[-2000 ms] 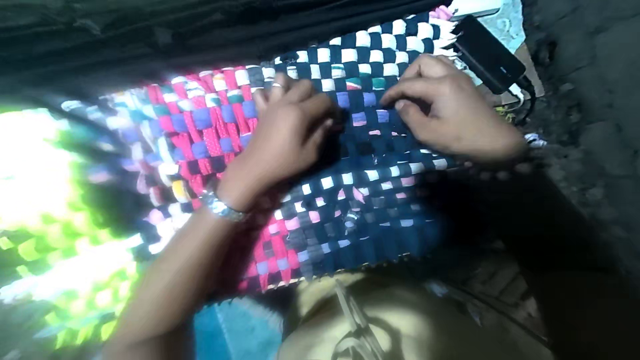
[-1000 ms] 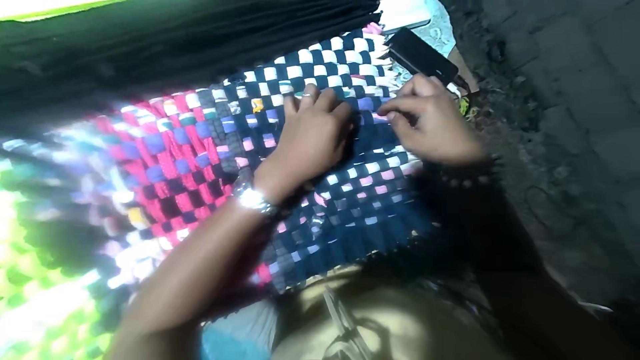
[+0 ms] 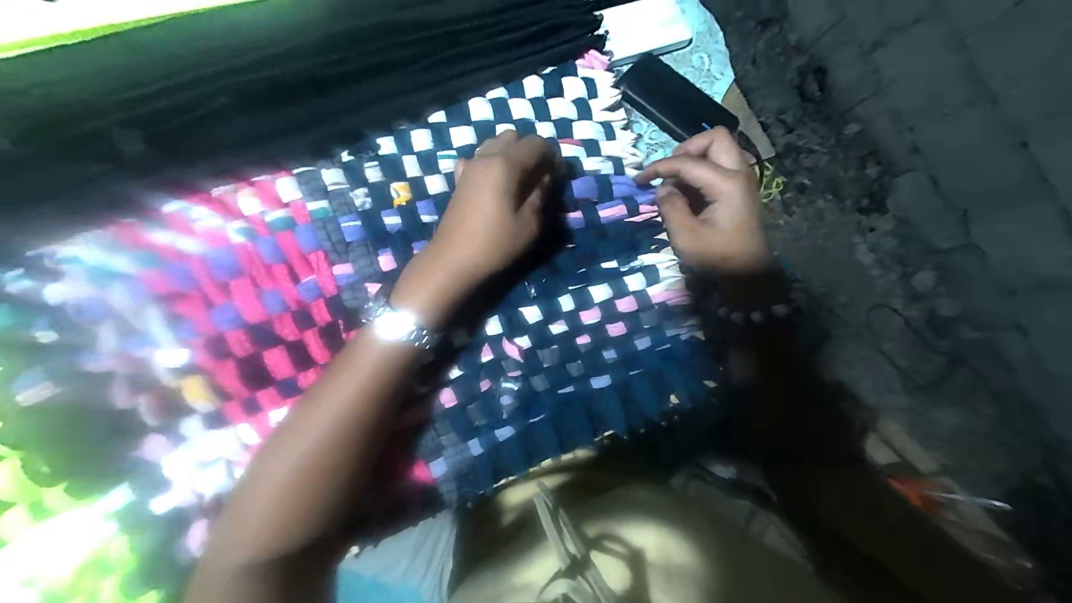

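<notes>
A rug woven from fabric strips, in dark blue, white, pink and purple, lies under both hands. My left hand, with a metal watch at the wrist, rests on its dark and white checks, fingers curled and their tips hidden. At the rug's right edge is my right hand, wearing a beaded bracelet. Its thumb and forefinger are near the end of a purple fabric strip; whether they pinch it cannot be told. A black rectangular device lies just above that hand.
Dark fabric stretches along the rug's far side. A white flat object sits on patterned cloth at the back. To the right is rough ground with paving. An orange item lies low at the right. Strong glare covers the left side.
My right hand has moved from over the woven surface to the rug's right edge. My left hand stays on the weave, its fingers more curled. The view has shifted.
</notes>
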